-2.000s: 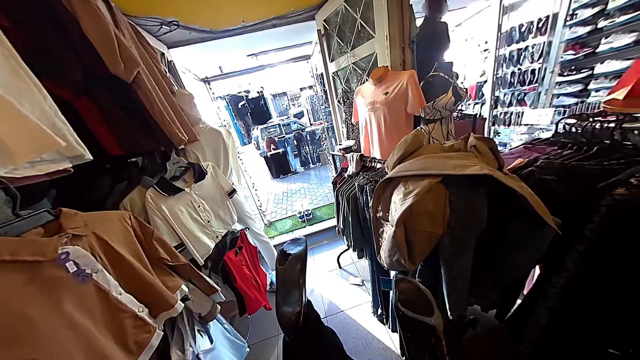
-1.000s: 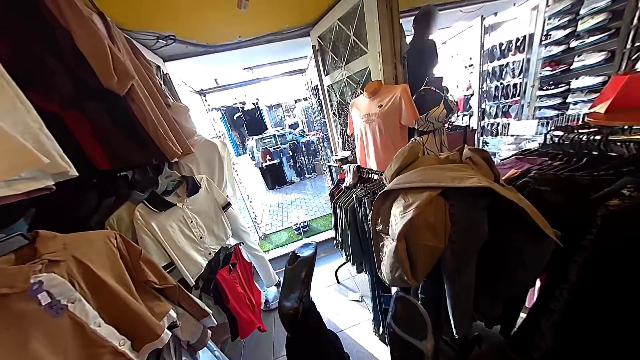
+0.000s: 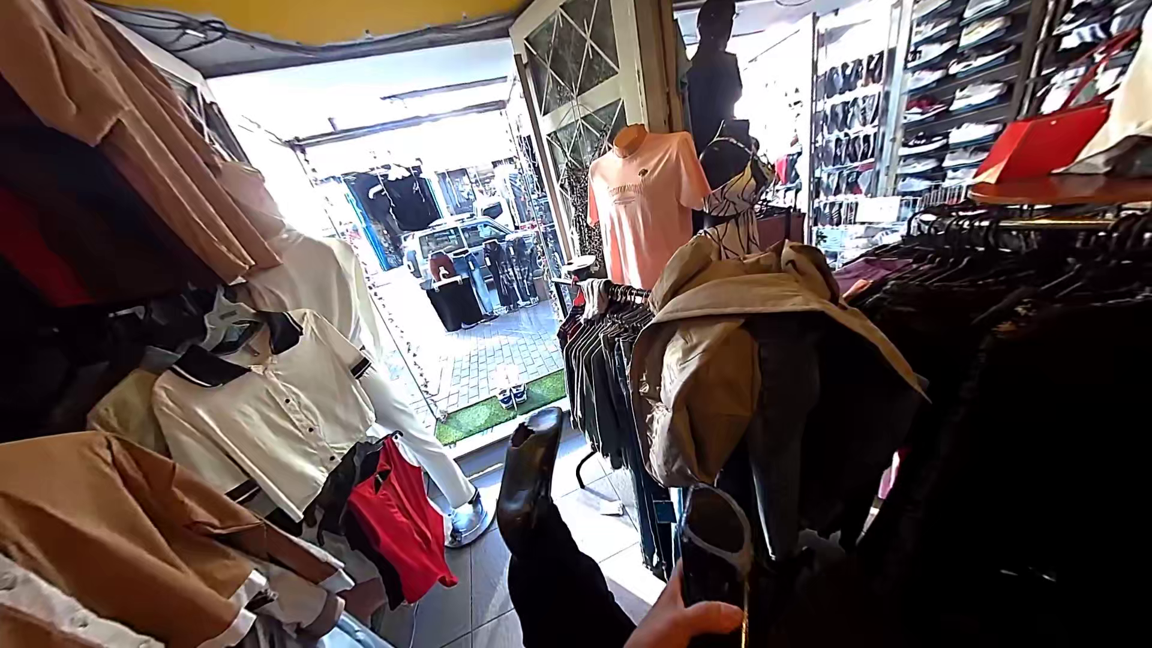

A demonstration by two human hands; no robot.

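Note:
At the bottom centre my left hand (image 3: 679, 621) has its thumb over the near face of a dark object with a pale oval rim (image 3: 715, 531), possibly a shoe; its fingers go partly behind it. My right hand is out of sight. To the left rises a shiny black leather shoe or boot (image 3: 529, 463), toe up, above dark fabric like a trouser leg. Just behind the rimmed object hangs a tan jacket (image 3: 702, 387) over dark garments. On the left hang a cream collared shirt (image 3: 279, 396), a red garment (image 3: 400, 522) and a brown shirt (image 3: 117, 522).
A rack of dark clothes (image 3: 594, 360) stands by the doorway beneath a peach T-shirt (image 3: 643, 198). Dark garments on hangers (image 3: 1008, 270) fill the right side, near a red bag (image 3: 1035, 144). Green matting (image 3: 481, 418) lies at the doorway; shoe shelves (image 3: 954, 99) stand at the back.
My left hand has come into view at the bottom and taken hold of the rimmed object. The view has shifted slightly, and more of the red bag shows at the right.

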